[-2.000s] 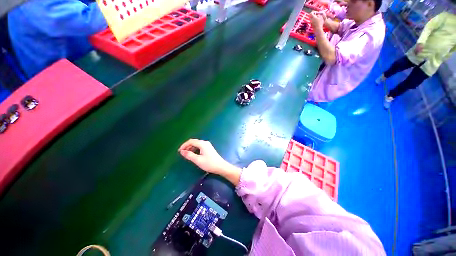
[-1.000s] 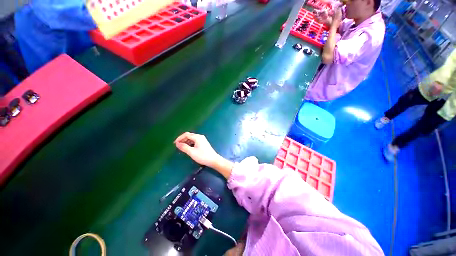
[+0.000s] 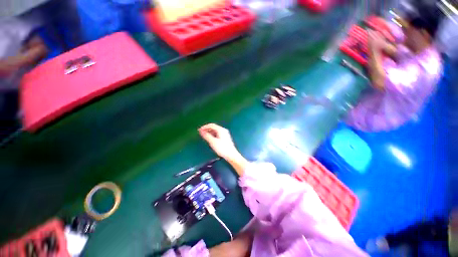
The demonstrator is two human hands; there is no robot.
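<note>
My right hand point(image 3: 218, 138) is above the green bench, beyond the test fixture, with its fingers curled toward the thumb. Blur hides whether it holds anything. My left hand point(image 3: 230, 249) is at the bottom edge, partly under my right sleeve, with its fingers hidden. The black test fixture point(image 3: 173, 232) lies on the bench, bearing a blue circuit board point(image 3: 200, 194). A white USB cable point(image 3: 220, 219) runs from the board toward me. A thin tool point(image 3: 184, 171) lies behind the fixture.
Left of the fixture are a tape roll point(image 3: 88, 202), black parts point(image 3: 84, 225) and a red compartment tray point(image 3: 37, 242). Loose watch parts point(image 3: 278, 96) lie beyond my right hand. An empty-looking red tray point(image 3: 329, 193) is at right. A person point(image 3: 402, 90) sits at far right.
The view has turned left, bringing the lower-left tray and black parts into view. My left hand and cuff now show more at the bottom. My right hand stays curled beyond the fixture.
</note>
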